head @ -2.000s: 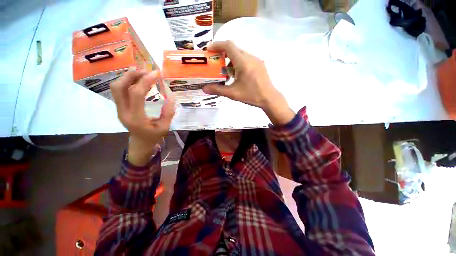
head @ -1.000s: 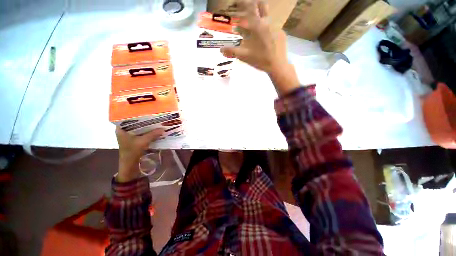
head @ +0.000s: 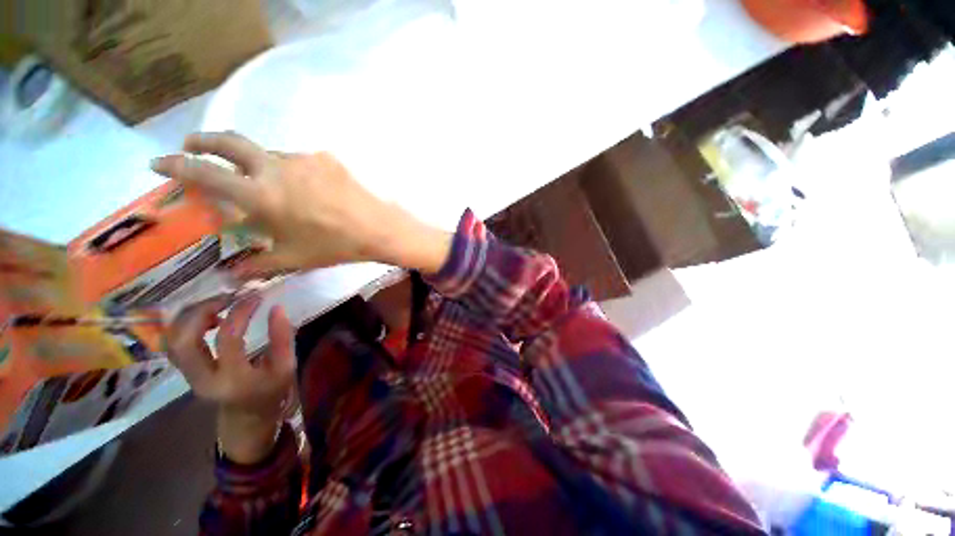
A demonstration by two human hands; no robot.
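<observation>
An orange-ended retail box (head: 131, 243) with a black slot stands on the white table, with my right hand (head: 278, 204) at its right end, fingers spread over and beside it. Whether the fingers grip it is blurred. My left hand (head: 236, 361) is just below, palm up with fingers curled apart; its fingertips are near the lower edge of the box, and I see nothing held in it. More orange retail boxes (head: 37, 314) stand at the far left, blurred, showing orange ends and white printed sides.
The white table (head: 503, 94) runs diagonally. A brown carton (head: 168, 52) stands at the upper left, with a white tape roll (head: 37, 89) beside it. An orange basin (head: 806, 16) is at the top right. Brown cartons (head: 670, 209) and a clear plastic bag (head: 749, 173) are below the table edge.
The view has swung and tilted to the right. My left hand has left the row of boxes and is turned palm up. My right hand has come from the far box to the box near my left hand.
</observation>
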